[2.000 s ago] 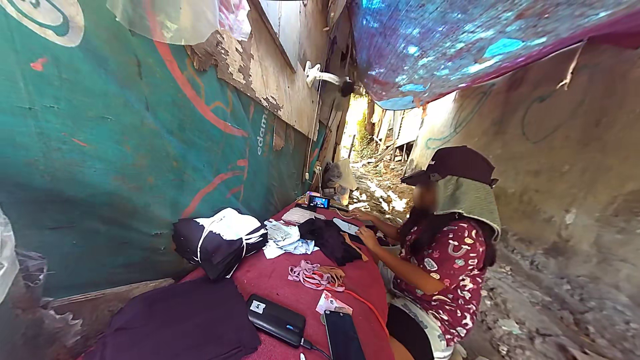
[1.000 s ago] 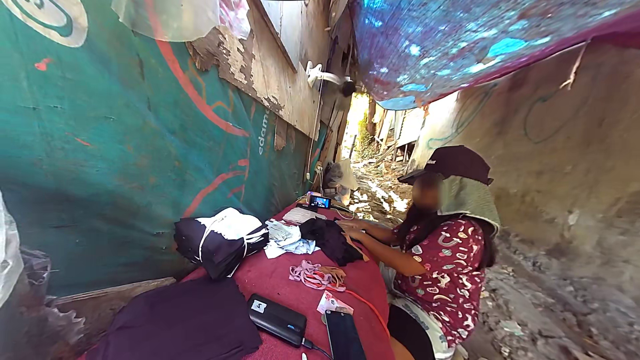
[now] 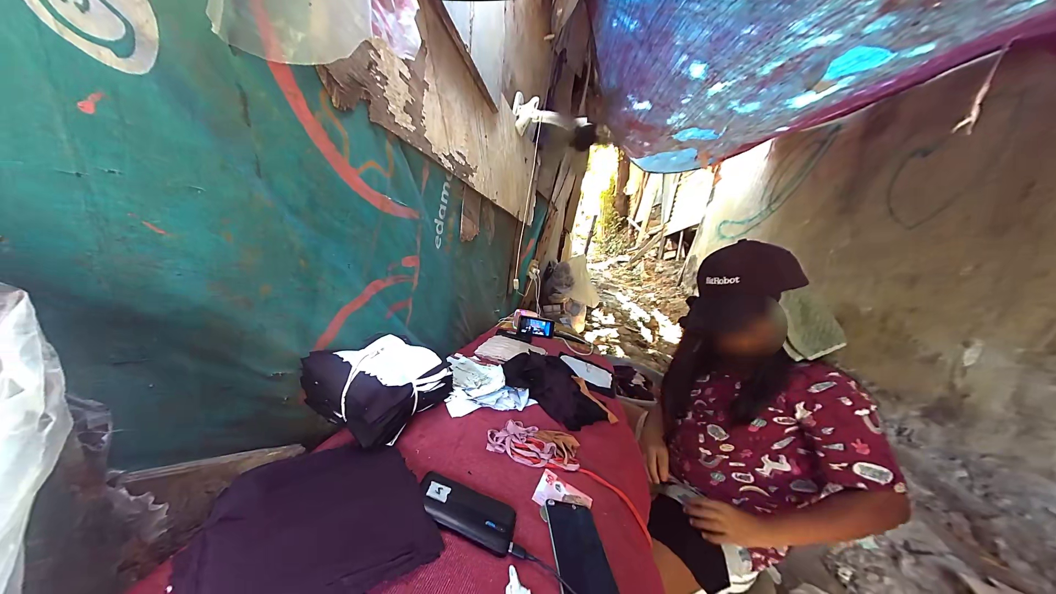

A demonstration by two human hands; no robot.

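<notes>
Neither my left hand nor my right hand is in view. Nearest the camera, dark folded cloth [image 3: 305,524] lies on the red-covered table [image 3: 478,437], beside a black power bank [image 3: 469,511] with a cable plugged in. A dark-screened phone [image 3: 580,549] lies to its right, near a small pink-and-white packet [image 3: 561,488]. Farther back are pink and tan straps [image 3: 532,445], crumpled pale cloth [image 3: 487,386], a dark garment [image 3: 554,388] and a dark and white cloth bundle [image 3: 375,384] tied with white strips.
Another person [image 3: 784,429] in a cap sits at the table's right side, hands low by the lap. A lit phone [image 3: 536,327] stands at the far end. A green tarp wall [image 3: 206,247] runs along the left, with clear plastic [image 3: 33,437] near the camera.
The other person has drawn both hands back from the dark garment to the lap and turned more toward the camera. The cloth bundle and power bank remain on the table.
</notes>
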